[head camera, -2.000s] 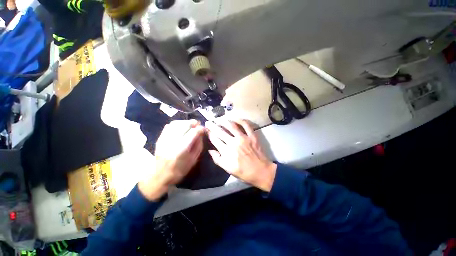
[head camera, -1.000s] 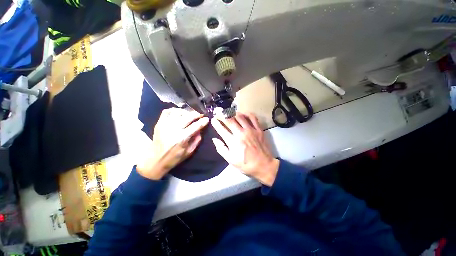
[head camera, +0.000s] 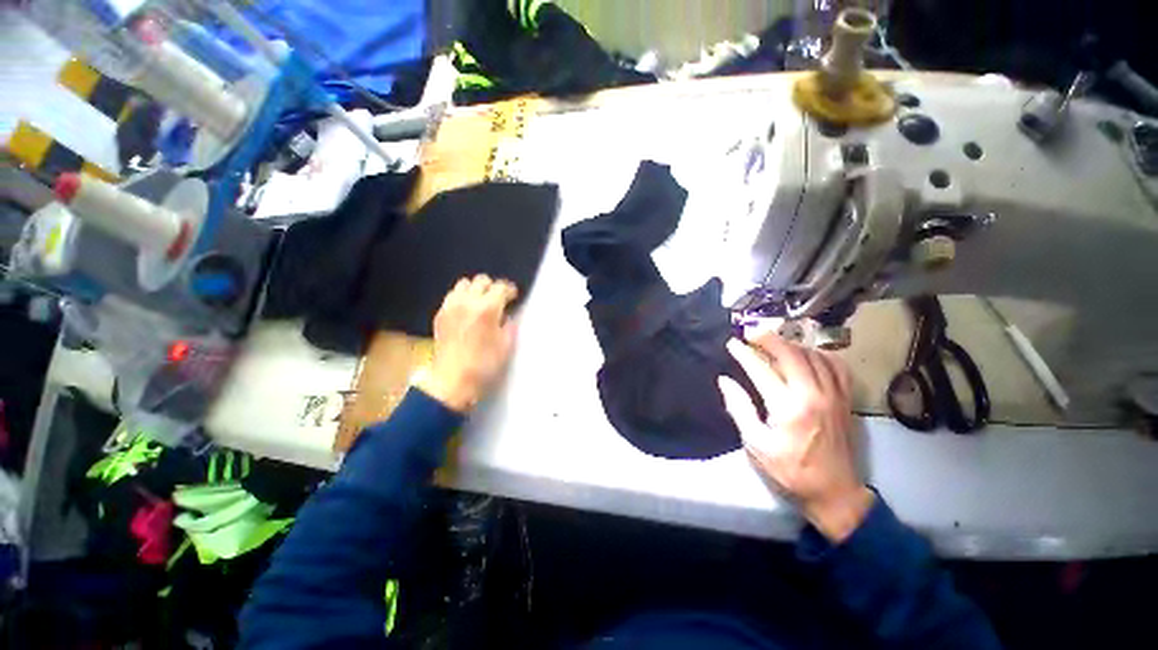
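Note:
The dark sewn workpiece (head camera: 667, 368) lies crumpled on the white table with an irregular outline, its right side at the presser foot (head camera: 759, 325). My right hand (head camera: 798, 413) rests at its right edge beside the presser foot, fingers spread. My left hand (head camera: 472, 333) is away at the left, its curled fingertips on the lower right edge of the stack of cut panels (head camera: 470, 241). Whether the fingers pinch a panel cannot be told. The off-white sewing machine (head camera: 876, 165) stands over the workpiece.
Black-handled shears (head camera: 937, 381) and a white pen-like tool (head camera: 1038, 366) lie right of the needle. Taped cardboard (head camera: 362, 404) runs under the stack. Thread cones (head camera: 140, 216) stand on a device at the left. Neon-green scraps (head camera: 229, 521) lie at the lower left.
My left hand has left the needle area and moved left to the panel stack. My right hand stays by the needle. The view has swung left, showing the thread cones and more of the workpiece.

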